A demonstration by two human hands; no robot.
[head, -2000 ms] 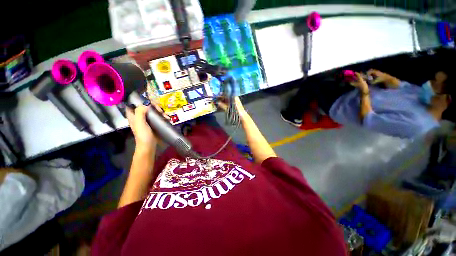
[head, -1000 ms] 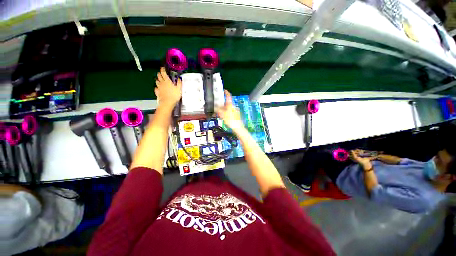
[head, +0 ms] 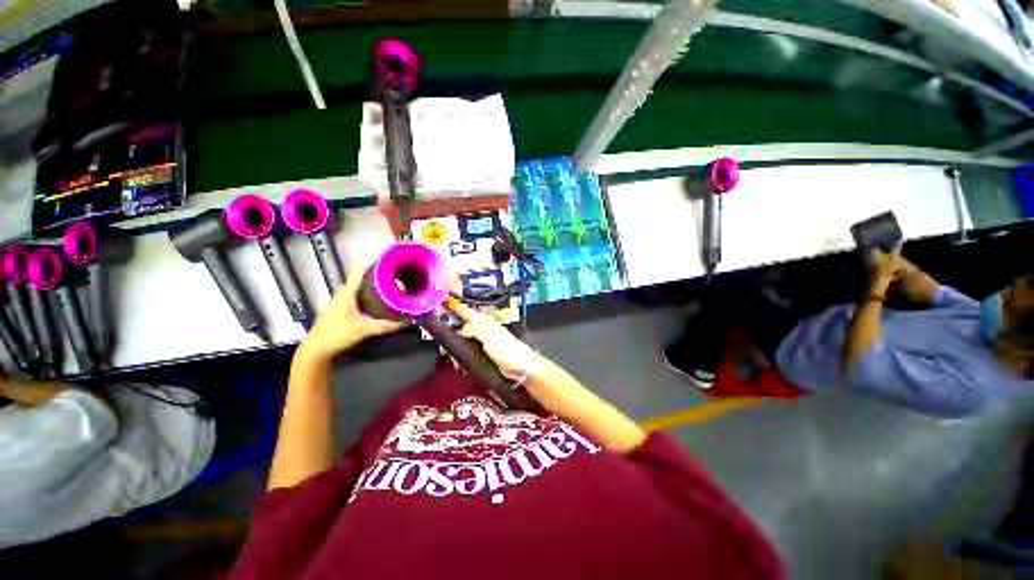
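A dark grey hair dryer with a magenta ring (head: 410,279) is held close in front of my chest, its handle slanting down to the right. My left hand (head: 344,317) grips the head from the left side. My right hand (head: 482,338) is at the upper handle, its fingers partly hidden. Behind the dryer are the tester panels (head: 481,227) with small blue displays and dark cords (head: 516,267), partly covered by the dryer. Another dryer (head: 397,142) lies on the white tray (head: 463,145) behind the testers.
Several dryers (head: 272,258) lie on the white bench at the left. A blue-green mat (head: 564,232) is right of the testers, and one dryer (head: 713,221) stands farther right. A black display tray (head: 113,142) lies at the back left. Seated people are at both sides; the right one (head: 907,340) holds a dryer.
Both hands have come back from the white tray to my chest, with one dryer now held. One dryer remains on the tray where two were. The person at the right has raised a dryer.
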